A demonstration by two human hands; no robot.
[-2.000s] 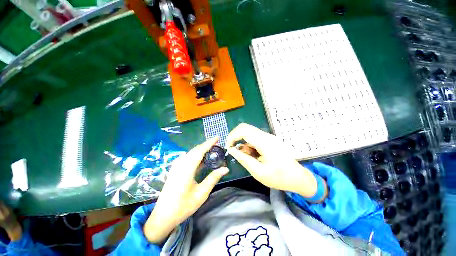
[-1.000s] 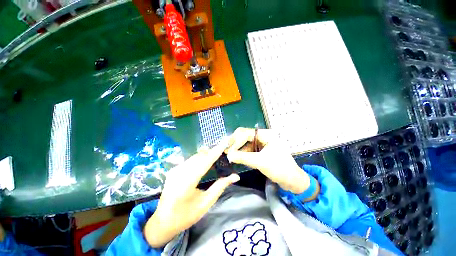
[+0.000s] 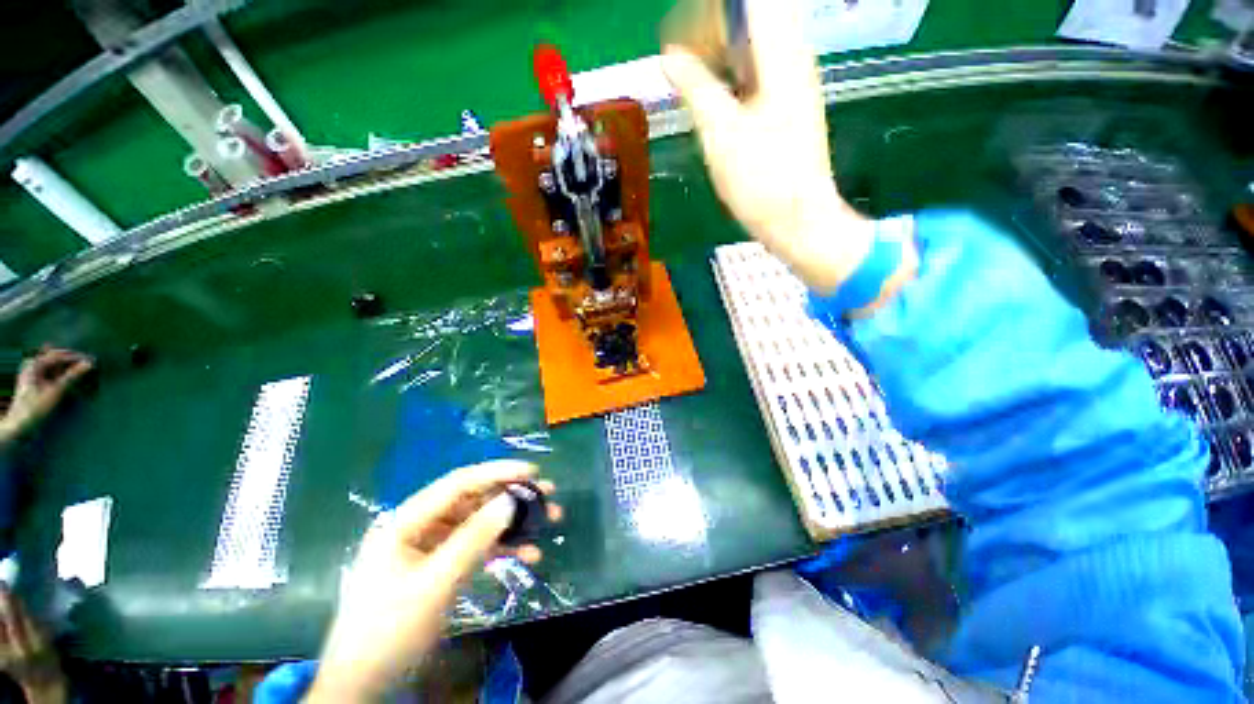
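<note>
My left hand [image 3: 426, 564] holds a black round housing [image 3: 523, 512] between thumb and fingers, over the plastic film in front of the fixture. My right hand [image 3: 763, 124] is raised at the top, blurred and cut by the frame edge; a dark slim thing shows at its fingers, too blurred to name. The toggle clamp fixture [image 3: 681, 344] stands on its orange base, its red handle [image 3: 553, 76] pointing up. A gridded strip [image 3: 644, 461] lies in front of it. The white parts tray [image 3: 825, 413] with dark slots is partly under my right arm.
Blue film [image 3: 426, 437] and crinkled clear plastic lie left of the fixture. A second gridded strip [image 3: 259, 481] and a white card [image 3: 85, 541] lie farther left. Blister trays [image 3: 1155, 310] are at the right. A neighbour's hand [image 3: 48, 385] is at the left edge. A metal rail runs behind.
My hands have parted: the right has gone up and away, the left has moved left with the housing. The clamp handle now points up. The view has shifted, showing more of the bench's back.
</note>
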